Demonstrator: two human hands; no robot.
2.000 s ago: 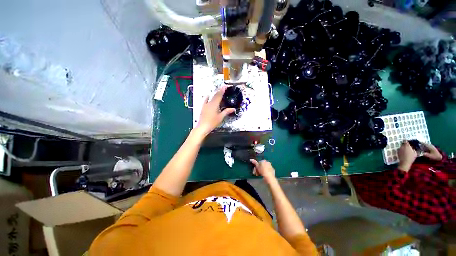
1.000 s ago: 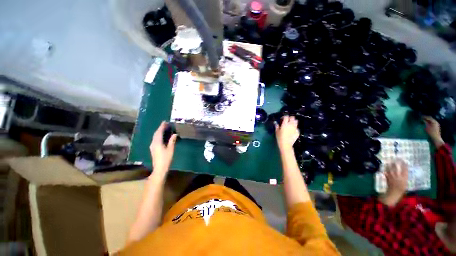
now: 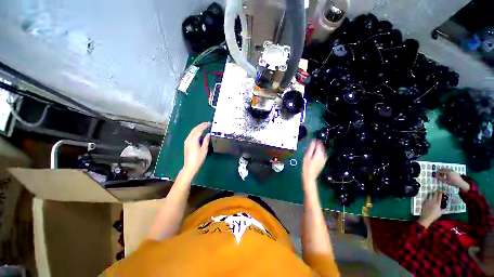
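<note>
The press head [image 3: 265, 100] is low over the speckled white plate [image 3: 233, 116], with a black round part [image 3: 258, 112] under it. Another black round part [image 3: 293, 101] sits on the plate's right side. My left hand [image 3: 196, 149] is at the front left corner of the plate box, fingers curled; I cannot tell if it holds anything. My right hand [image 3: 314, 161] is above the green bench, by the left edge of the heap of black parts [image 3: 368, 108]; its fingertips are blurred and its grip is unclear.
A person in a red-black check sleeve [image 3: 411, 241] works over a white perforated tray [image 3: 425, 186] at the right. An open carton [image 3: 78, 232] stands at lower left with black parts inside. White scraps [image 3: 243, 167] lie before the plate box. Thick hoses [image 3: 296, 38] hang above.
A black round part now sits on the plate's right side, where none was a second ago. My right hand has drawn back slightly from the heap. The camera view has shifted.
</note>
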